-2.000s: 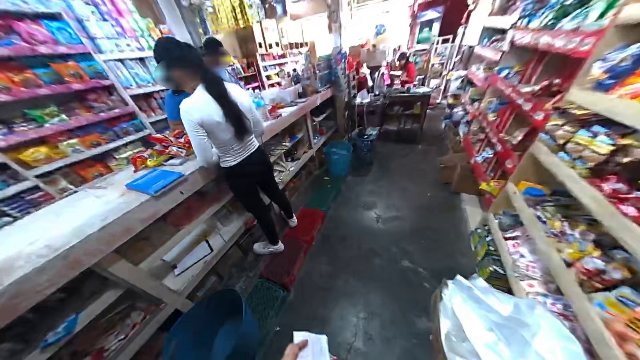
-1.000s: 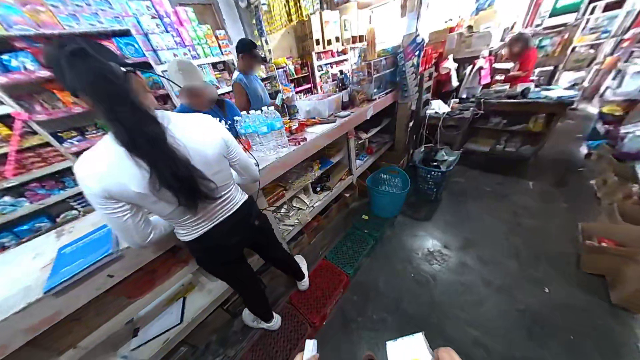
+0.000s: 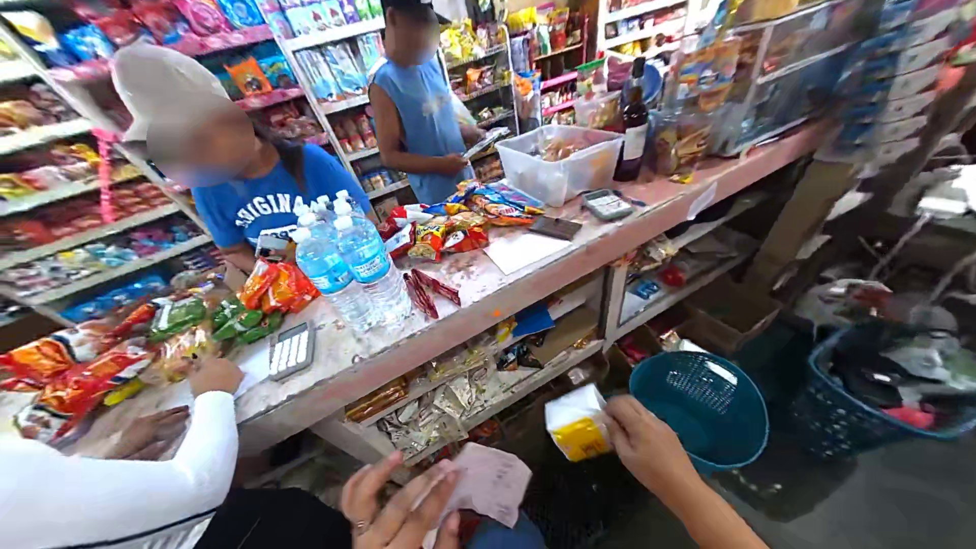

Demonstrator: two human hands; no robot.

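At the bottom centre, my left hand (image 3: 404, 499) holds a creased slip of paper (image 3: 488, 480) that bears faint writing. To its right, my right hand (image 3: 648, 442) grips the edge of a small white and yellow packet (image 3: 577, 423) between thumb and fingers. Both hands are in front of the counter's open lower shelf. Beyond them on the counter (image 3: 473, 293) stand clear water bottles (image 3: 354, 267), a calculator (image 3: 291, 351), snack packets (image 3: 69, 374) and two slim dark red packets (image 3: 431, 291).
A person in a white long-sleeved top (image 3: 183, 473) leans on the counter at left. Two people in blue are behind it. A teal plastic basket (image 3: 698, 412) stands just beyond my right hand, with a filled blue basket (image 3: 892, 396) beside it. A clear plastic tub (image 3: 560, 164) sits on the counter.
My view has swung toward the counter and come nearer to it. Both hands, with the paper and packet, are now higher in view; earlier they showed only at the bottom edge.
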